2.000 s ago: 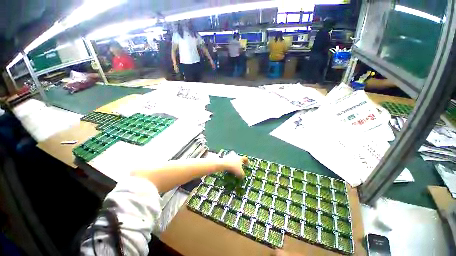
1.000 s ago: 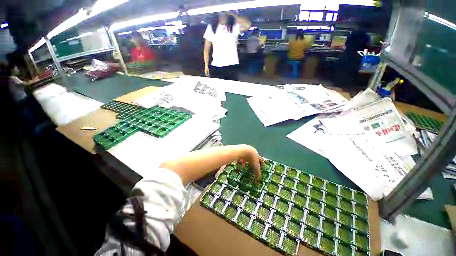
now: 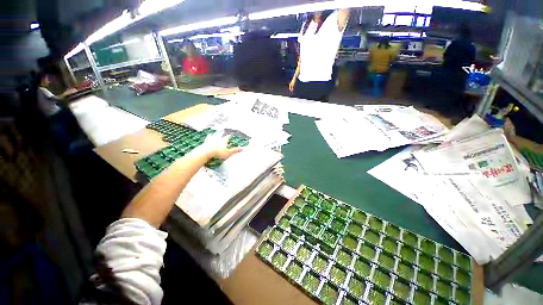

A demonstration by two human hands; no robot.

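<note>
A large green circuit board panel [image 3: 381, 256] with a grid of yellow-green cells lies on brown cardboard. A smaller, darker green board piece [image 3: 315, 220] lies over its upper left cells. My left hand [image 3: 219, 146] reaches over the paper stack and rests at the right end of the waiting green panels [image 3: 172, 149]. Its fingers point away from me, and whether they grip a panel is not clear. My right hand is not in view.
A thick newspaper stack [image 3: 238, 184] stands left of the panel, with a dark phone [image 3: 269, 212] between them. Loose newspapers [image 3: 381, 128] lie behind on the green mat [image 3: 309, 170]. A metal post [image 3: 518, 256] rises at right. A person in white [image 3: 318, 50] stands beyond.
My left hand has moved from the large panel's upper left cells to the waiting panels on the paper stack. The dark phone is now uncovered. The view has shifted left.
</note>
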